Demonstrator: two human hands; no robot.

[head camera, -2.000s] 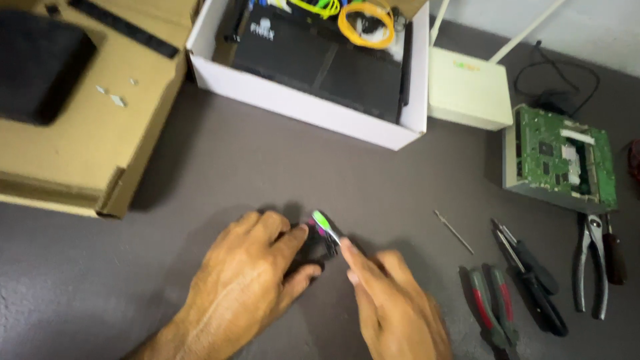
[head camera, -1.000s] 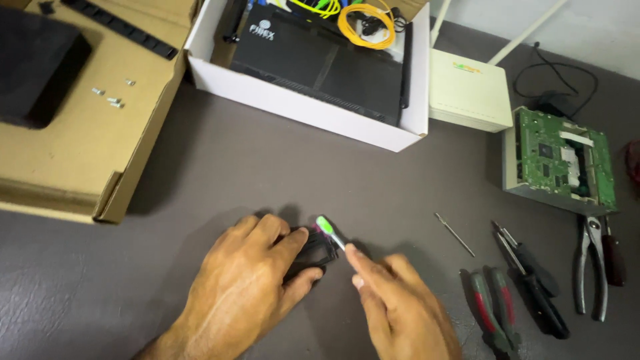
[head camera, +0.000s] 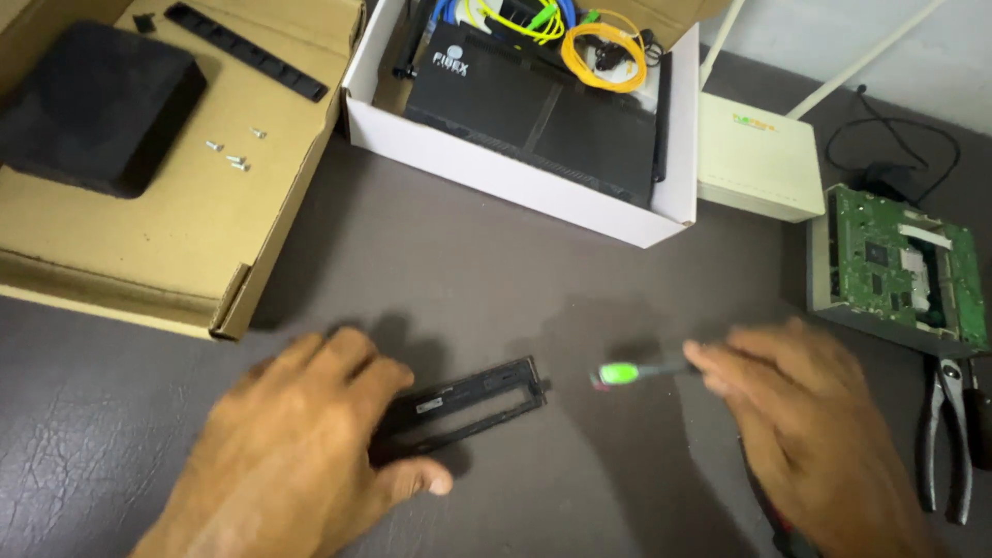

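A narrow black plastic frame [head camera: 473, 399] with a long opening lies slantwise on the dark table, its left end under my left hand [head camera: 310, 426]. My left fingers and thumb rest around that end, so part of the frame is hidden. To its right, my right hand [head camera: 798, 418] holds a toothbrush [head camera: 620, 373] by its grey handle, with the green-backed head pointing left, apart from the frame. My right hand is slightly blurred. A handle of some tool shows partly beneath it.
At upper left, a cardboard tray [head camera: 232, 225] holds a black box-shaped device [head camera: 101, 108], a black strip [head camera: 244, 50] and several screws [head camera: 236, 161]. Behind stand a white box [head camera: 527, 182] with a black device and cables, and a white router [head camera: 759, 155]. Right are a green circuit board [head camera: 883, 256] and pliers [head camera: 949, 434].
My right hand has moved right with the toothbrush, away from the black frame. My left hand has opened somewhat, and more of the frame shows.
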